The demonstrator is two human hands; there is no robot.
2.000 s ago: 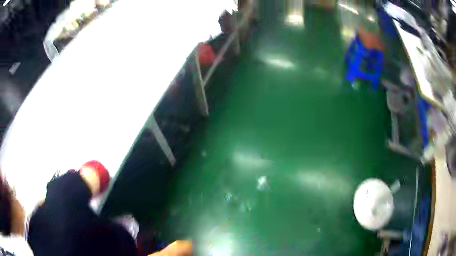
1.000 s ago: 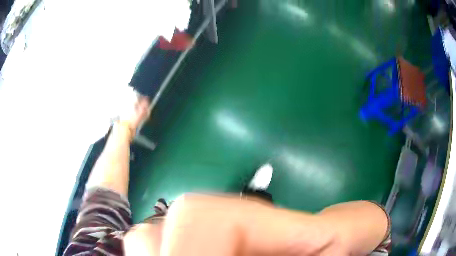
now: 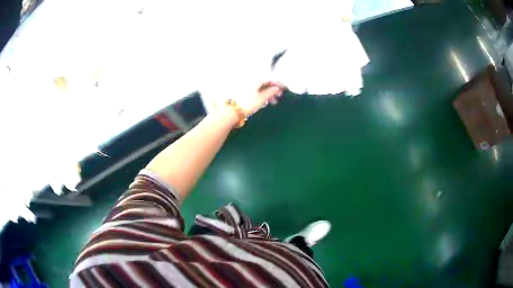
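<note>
White cloth pieces [image 3: 323,62] lie in an overexposed heap along the table's edge, their ragged ends hanging over it. My left hand [image 3: 267,95], with a yellowish bracelet at the wrist, is at the near lower edge of this heap. Its fingers look bent and touch or nearly touch the cloth; blur and glare hide whether they grip it. More white cloth [image 3: 17,197] hangs over the table's edge at the left. My right hand is not in view.
The white table [image 3: 140,62] fills the upper left, with a dark shelf or frame [image 3: 135,143] beneath it. A brown box-like thing [image 3: 484,109] stands on the green floor at right. Blue objects show at the bottom left [image 3: 22,273] and bottom edge. A white shoe [image 3: 316,232] is below.
The view has turned and moved along the table. My left hand has moved up and right in the picture, to the hanging cloth. The other bare arm has left the view.
</note>
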